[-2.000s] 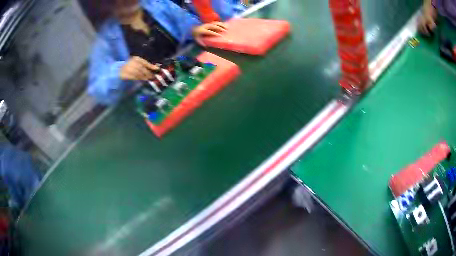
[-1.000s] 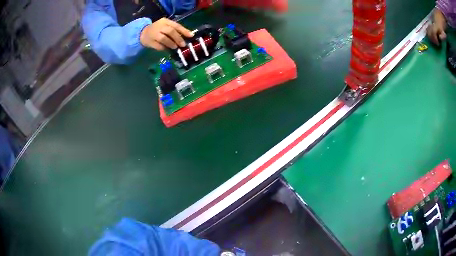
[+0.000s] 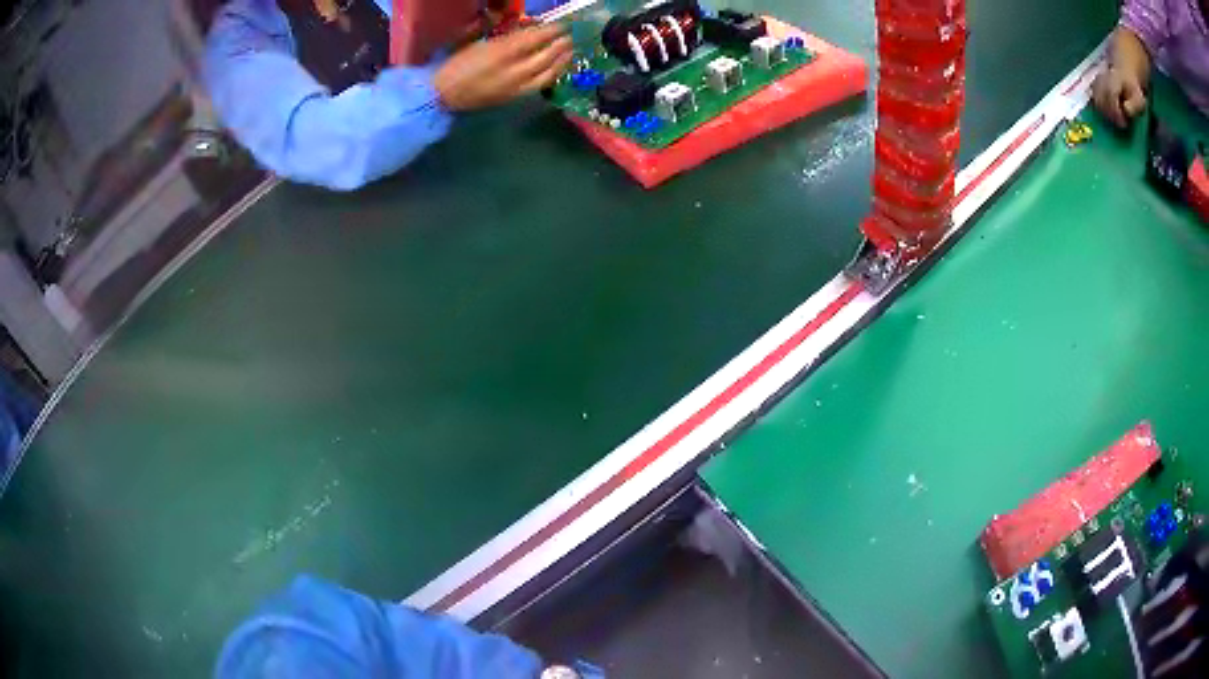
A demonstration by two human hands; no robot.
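Observation:
Neither of my hands shows. A blue sleeve [image 3: 358,643], apparently mine, crosses the bottom edge at the left of centre; no hand is visible at its end. A green circuit board [image 3: 1028,643] lies at the lower right, cut off by the frame, with a red foam pad [image 3: 1074,497] along its far edge. It carries white-striped black parts, blue disc capacitors and a silver screw terminal. Another circuit board [image 3: 696,100] sits on a red foam pad [image 3: 663,163] on the conveyor, with a large white-striped coil on it.
The curved green conveyor [image 3: 398,358] has a white and red rim [image 3: 663,444]. A red-wrapped post [image 3: 915,126] stands at that rim. The green bench mat [image 3: 915,411] is spotted white. A person's hand [image 3: 504,66] is beside the conveyor board; another person's hand [image 3: 1123,80] is at the upper right.
The board on the conveyor appears farther up and to the right, and the other person's hand is off its coil, at its left. The blue sleeve was absent two seconds ago.

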